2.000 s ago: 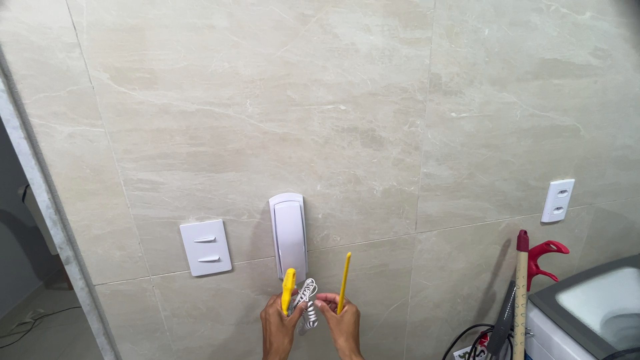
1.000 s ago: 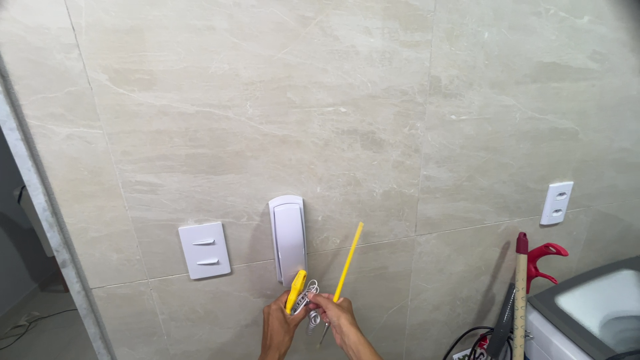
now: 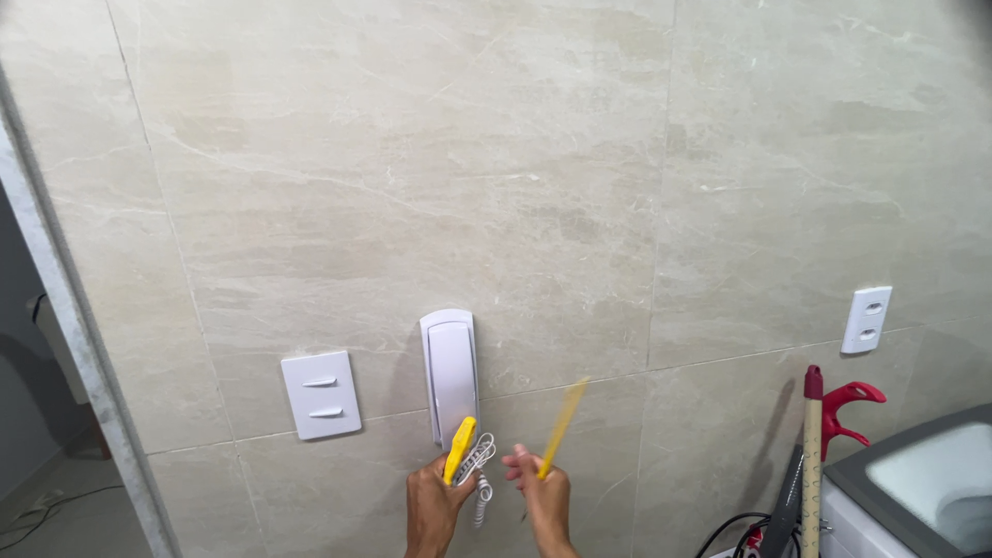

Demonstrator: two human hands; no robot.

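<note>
At the bottom middle, my left hand [image 3: 435, 496] grips a yellow-handled tool [image 3: 460, 449], its kind unclear, together with a bundle of thin white cord [image 3: 479, 457]. A coiled part of the cord hangs beside the fingers. To its right, my right hand [image 3: 542, 484] holds a slim yellow stick-like thing [image 3: 564, 426], blurred and tilted up to the right; a thin dark tip shows below the hand. The two hands are apart. Just above my left hand, a white wall intercom handset [image 3: 452, 372] is mounted on the wall, its lower end partly hidden by the yellow tool.
A white double switch plate [image 3: 322, 395] is left of the handset, and a white socket plate [image 3: 866, 319] far right. At lower right stand a patterned pole [image 3: 811, 465], a red plastic handle [image 3: 841, 415], black cables and a washing machine [image 3: 876, 496]. A doorway edge [image 3: 85, 356] runs down the left.
My right hand has moved right, away from the cord and my left hand, with the yellow stick still in it. My left hand keeps hold of the yellow tool and cord.
</note>
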